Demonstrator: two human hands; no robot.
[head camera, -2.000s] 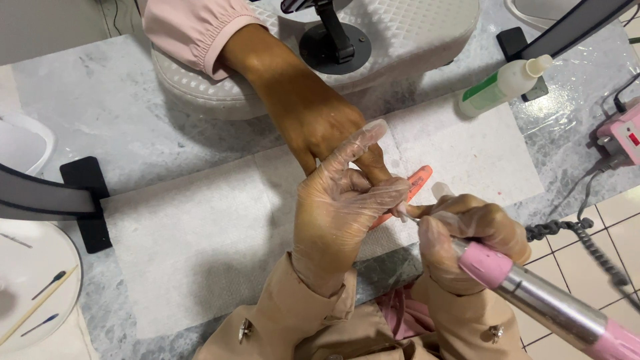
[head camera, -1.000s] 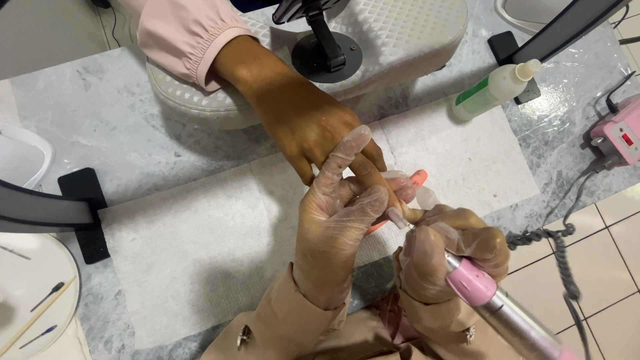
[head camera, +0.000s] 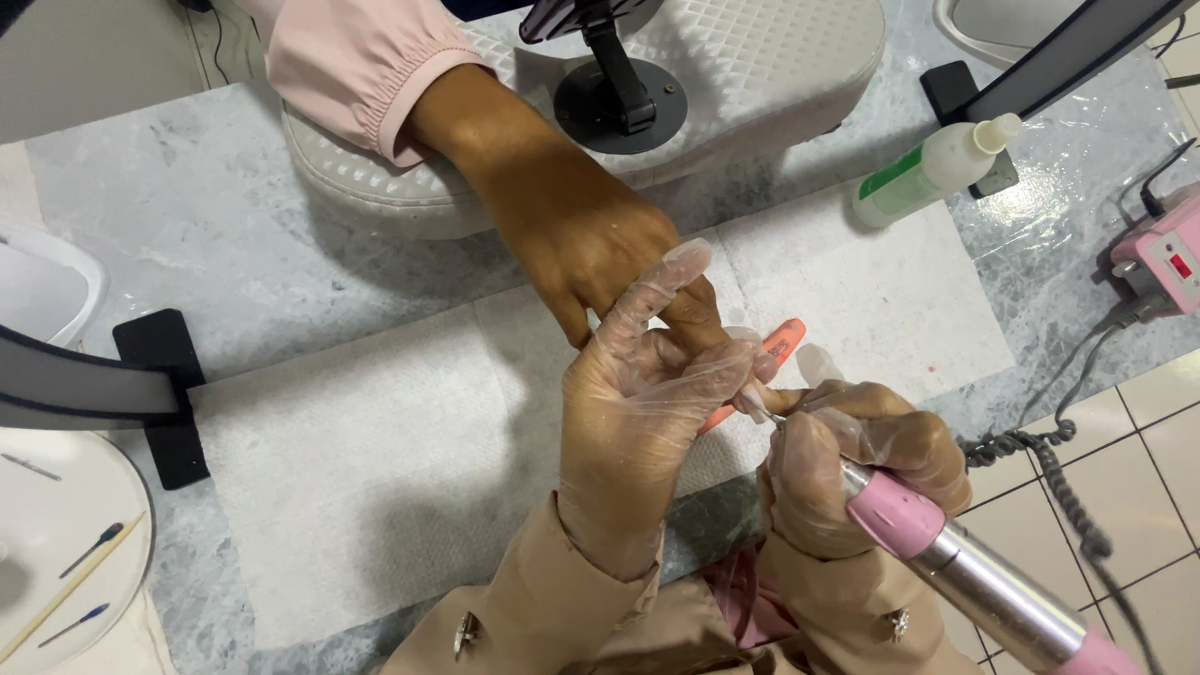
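Note:
My left hand (head camera: 647, 403), in a clear glove, grips a finger of another person's hand (head camera: 600, 244), which reaches in from the top in a pink sleeve. My right hand (head camera: 853, 459), also gloved, holds a pink and silver electric nail drill (head camera: 994, 581). Its thin metal bit meets or nearly meets the nail (head camera: 753, 401) of the held finger; exact contact is too small to tell. Beneath the hands an orange nail file (head camera: 786, 339) lies on a white paper towel (head camera: 394, 469), its middle hidden by the fingers.
A quilted armrest (head camera: 403, 187) bears a black stand (head camera: 623, 108). At the right are a bottle with a green label (head camera: 923, 173) and a pink drill control box (head camera: 1162, 253) with a coiled cord (head camera: 1059, 478). Lamp feet (head camera: 164, 403) and a white plate (head camera: 122, 487) with thin tools stand left.
From two seconds ago to one second ago, my right hand and the drill shifted slightly left and down. My left hand keeps its hold on the other person's finger.

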